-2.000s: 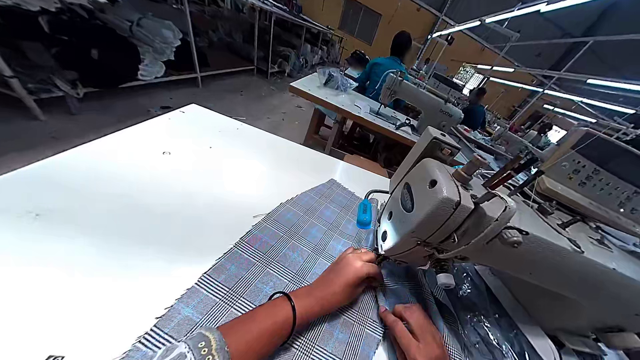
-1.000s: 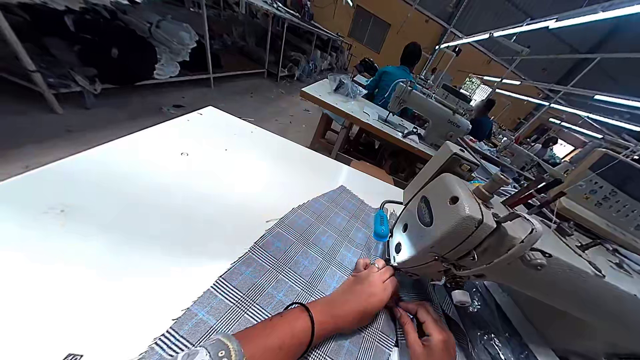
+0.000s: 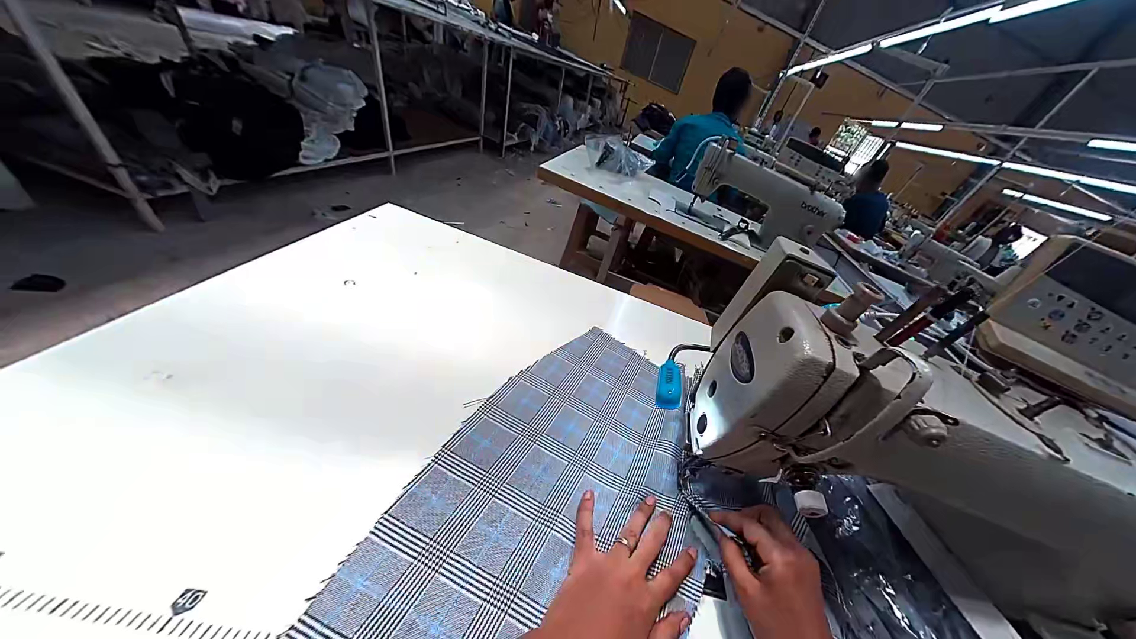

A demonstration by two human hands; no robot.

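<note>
A grey checked fabric piece (image 3: pixel 524 479) with blue lines lies on the white table, its right edge running beneath the head of an industrial sewing machine (image 3: pixel 772 382). My left hand (image 3: pixel 621 568) rests flat on the cloth with fingers spread, a ring on one finger. Just right of it, my right hand (image 3: pixel 768 568) pinches the fabric's folded edge between thumb and fingers, below the machine head. The needle and presser foot are hidden. A small blue lamp (image 3: pixel 669 384) hangs at the machine's left side.
The white sewing table (image 3: pixel 293 355) extends left, with a printed scale at its front edge. Dark material in clear plastic (image 3: pixel 870 541) lies under the machine arm. Behind are another sewing machine (image 3: pixel 772 186), a person in teal (image 3: pixel 697 146) and shelves of bundled cloth (image 3: pixel 240 115).
My left hand has come back from beside the machine head and now lies spread on the cloth. It was bent at the fabric's edge before. My right hand remains near that edge.
</note>
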